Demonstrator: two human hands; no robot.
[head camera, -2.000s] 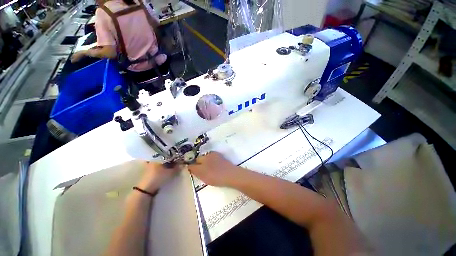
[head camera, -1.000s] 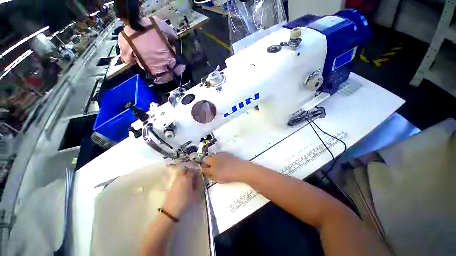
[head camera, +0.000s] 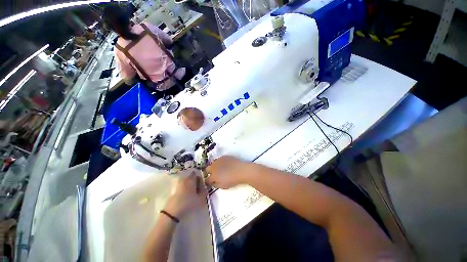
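Note:
A beige fabric panel (head camera: 133, 220) lies flat on the white table, its right edge running up to the presser foot area (head camera: 188, 162) of the white sewing machine (head camera: 240, 77). My left hand (head camera: 185, 192) rests on the panel just below the presser foot, fingers bent at its edge. My right hand (head camera: 225, 171) is right beside it, fingertips pinching the panel's edge near the needle. The needle itself is too small to make out. A thin dark and pale line (head camera: 212, 230) runs along the panel edge.
Beige panels (head camera: 430, 174) are stacked at the right. A black cable (head camera: 333, 134) and its holder lie right of the machine head. A blue bin (head camera: 128, 110) stands beyond the table. A person in pink (head camera: 148, 56) sits ahead. A grey trough (head camera: 56, 158) runs along the left.
The view has shifted, and the machine appears slightly further left. My left hand has moved closer to my right hand since the oldest frame. The panel lies turned a little differently.

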